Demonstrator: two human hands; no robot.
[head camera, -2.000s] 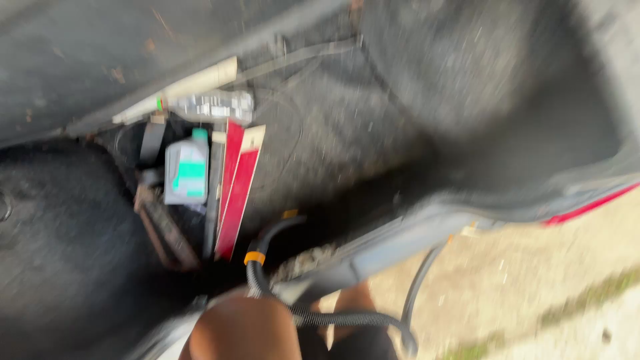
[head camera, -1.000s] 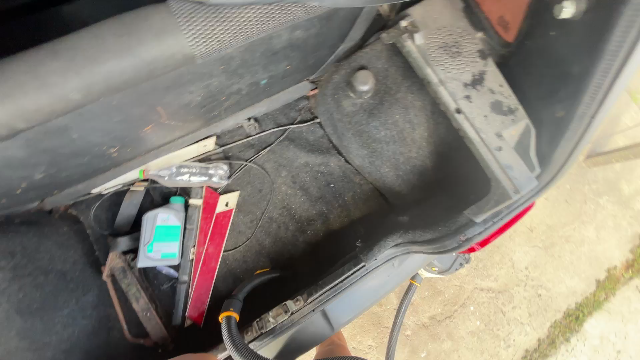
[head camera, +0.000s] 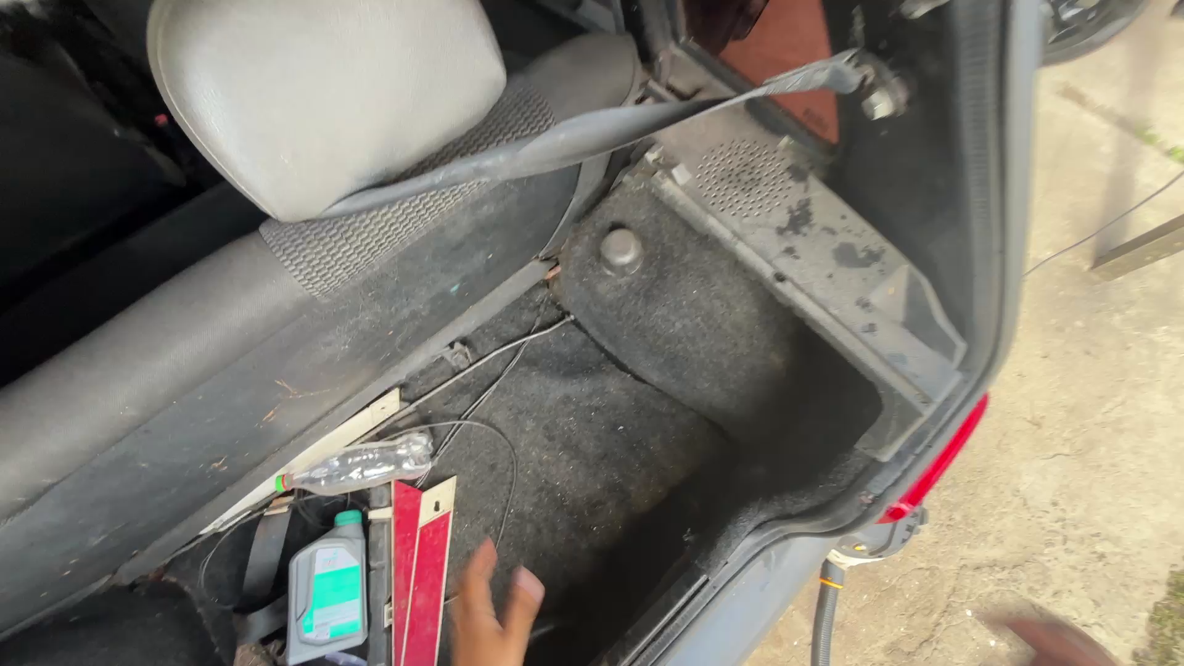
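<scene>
My left hand (head camera: 495, 615) reaches in at the bottom of the head view, fingers apart and nothing between them, just right of two red strips with pale edges (head camera: 430, 564). Blurred at the lower right, my right hand (head camera: 1054, 638) is over the concrete outside the car; its fingers are too smeared to read. Left of the strips a grey plastic oil bottle with a green cap (head camera: 328, 592) lies on the trunk floor. A clear plastic bottle (head camera: 365, 464) rests above it. A grey ribbed hose (head camera: 826, 610) hangs from a round machine (head camera: 883, 541) beside the rear bumper.
The dark trunk carpet (head camera: 592, 435) carries thin loose cables (head camera: 490, 365). The rear seat back (head camera: 370, 305) with its headrest (head camera: 324, 92) bounds the far side, and a grey seat belt (head camera: 555, 148) stretches across. A speckled side shelf (head camera: 814, 231) and the trunk sill (head camera: 758, 592) edge the right.
The black hose with orange bands, over the trunk sill earlier, is no longer seen there. My left hand now shows with spread fingers inside the trunk. The view has shifted toward the seat.
</scene>
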